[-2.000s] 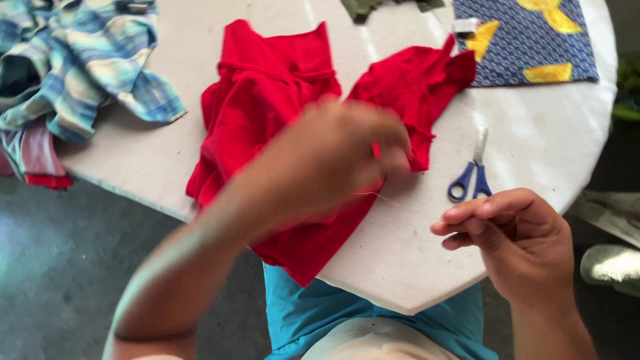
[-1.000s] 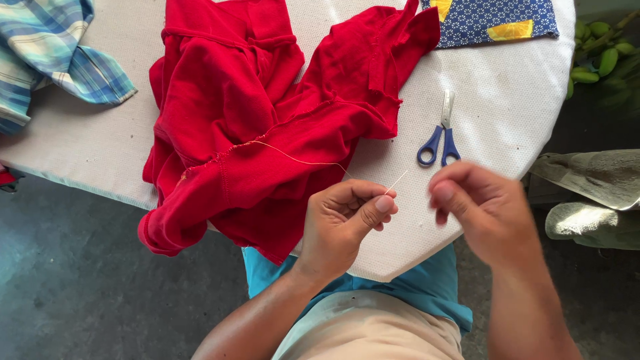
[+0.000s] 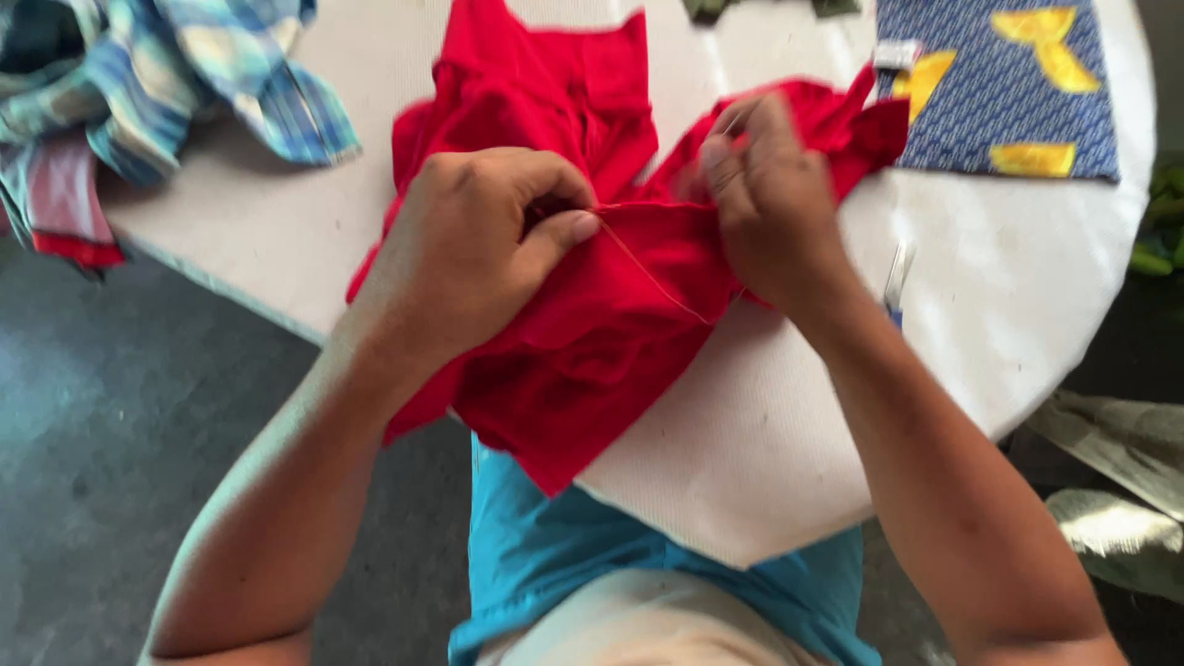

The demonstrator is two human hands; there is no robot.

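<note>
Red fabric [image 3: 592, 351] lies bunched over the near edge of the table. My left hand [image 3: 504, 231] pinches its raised edge between thumb and forefinger. A pale thread [image 3: 652, 268] runs from that pinch down across the cloth toward the right. At the other end of the edge, my right hand [image 3: 763, 185] is blurred, its fingers closed around what looks like a sewing needle [image 3: 735, 122], and its lower side touches the fabric. The scissors [image 3: 895, 287] lie right of it, their blue handles mostly hidden behind my right forearm.
Blue plaid cloth [image 3: 213, 83] lies at the table's left, above a pink and red piece [image 3: 65, 199] hanging at the edge. Blue fabric with yellow shapes [image 3: 1008, 102] lies at the back right. The white tabletop [image 3: 758, 435] comes to a corner near my lap.
My left hand has moved from the needle onto the red fabric's edge. My right hand has moved from beside the scissors to the cloth, with the needle apparently in its fingers.
</note>
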